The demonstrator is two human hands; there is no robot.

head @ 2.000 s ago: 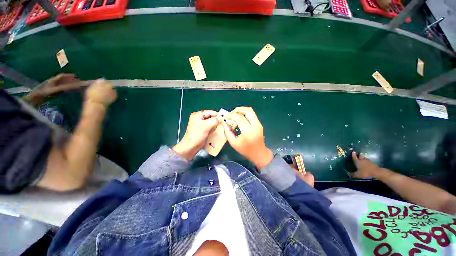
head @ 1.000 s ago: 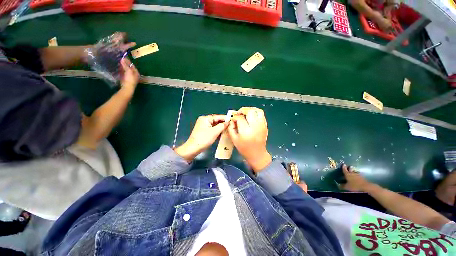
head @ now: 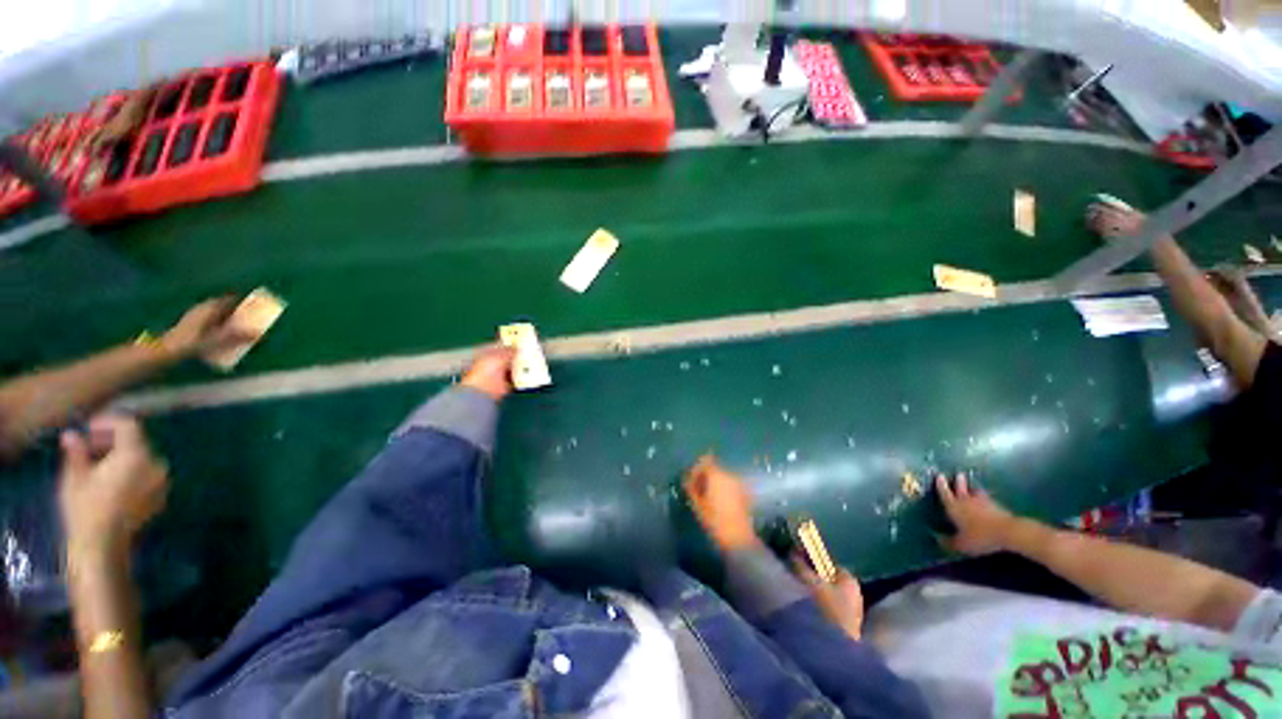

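Observation:
My left hand (head: 488, 371) is at the pale rail and holds a cream, phone-sized housing (head: 525, 355) by its left side; the housing lies over the rail's edge. My right hand (head: 720, 497) is low over the green worktop (head: 605, 485), away from the housing, with its fingers bent. Whether it holds a small part cannot be seen. Small pale loose bits (head: 789, 455) are scattered on the worktop around and beyond my right hand.
Housings (head: 589, 261) lie on the green belt (head: 422, 232) beyond the rail (head: 745, 327). Red trays (head: 562, 134) and a white fixture (head: 755, 99) stand behind. Neighbours' hands (head: 973, 514) are close on the right and left (head: 113, 485). Paper sheets (head: 1121, 315) lie at right.
My hands have parted: the left moved forward-left to the rail with the housing, the right moved back over the worktop. The view has shifted, showing more trays. The left neighbour's plastic bag is gone from their hands.

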